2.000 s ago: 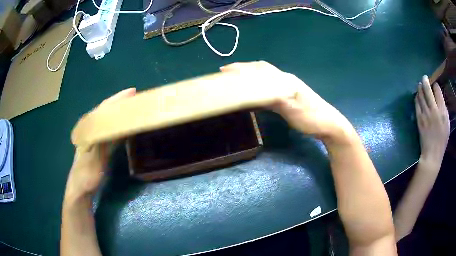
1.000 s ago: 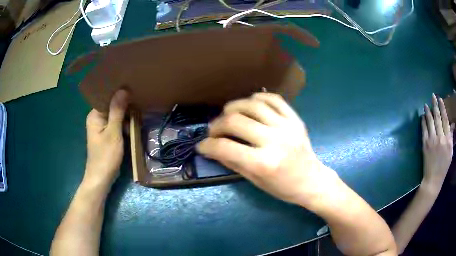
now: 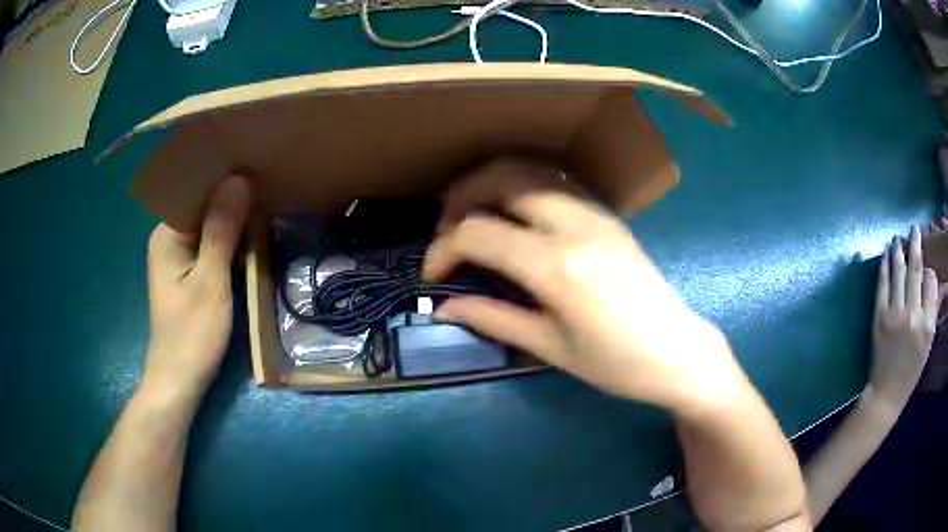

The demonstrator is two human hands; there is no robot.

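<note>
The brown cardboard box lies on the green bench with its lid raised at the back. Inside are a coiled black cable, a clear plastic bag at the left end and a dark power adapter near the front wall. My left hand holds the box's left end, its thumb against the lid's side. My right hand reaches into the box over the cable and adapter, fingers curled on the black cable. My right hand hides the right part of the contents.
A white power strip and a flat cardboard sheet lie at the upper left. White and grey cables run along the back. Another person's hand is at the right edge. A small white scrap lies at the front bench edge.
The lid, closed-looking at first, was raised and now stands more open. My right hand moved from the lid into the box, uncovering more of the adapter. My left hand stays at the left end.
</note>
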